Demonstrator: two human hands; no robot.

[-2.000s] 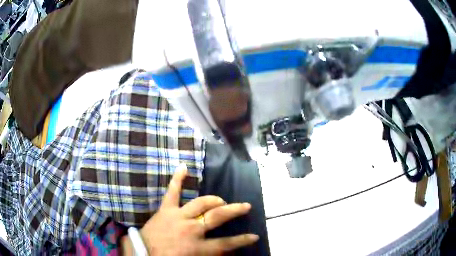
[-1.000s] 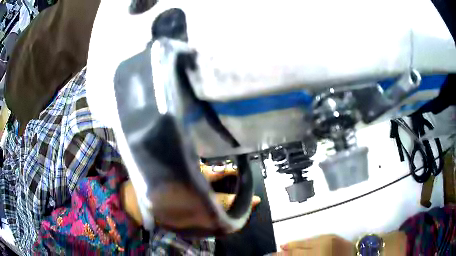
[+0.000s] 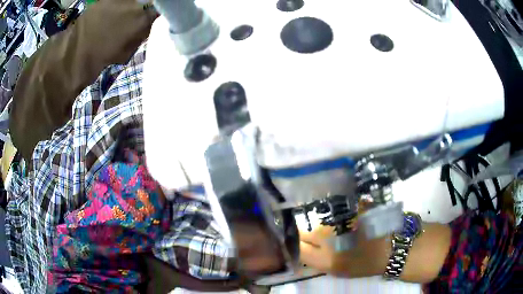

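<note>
The white machine head (image 3: 355,86) fills the upper middle and hides the needle area. Its shiny take-up guard (image 3: 238,189) and tension assembly (image 3: 375,189) are in front. My right hand (image 3: 335,250), with a watch at the wrist, is low under the head; its fingertips are partly covered and any grip cannot be made out. My left sleeve (image 3: 120,212) reaches toward the head, which hides my left hand. Plaid fabric (image 3: 198,244) lies bunched under and beside this sleeve. A brown edge (image 3: 183,281) of cloth shows below it.
Brown fabric (image 3: 63,69) is heaped at the upper left, with more plaid below it. Black-handled shears (image 3: 473,184) lie right of the head. A black strap (image 3: 487,34) wraps the machine arm at the right.
The view has shifted, showing more of the head's top. My left hand has gone out of sight behind the head. My right hand has come in from the right to beneath the tension assembly.
</note>
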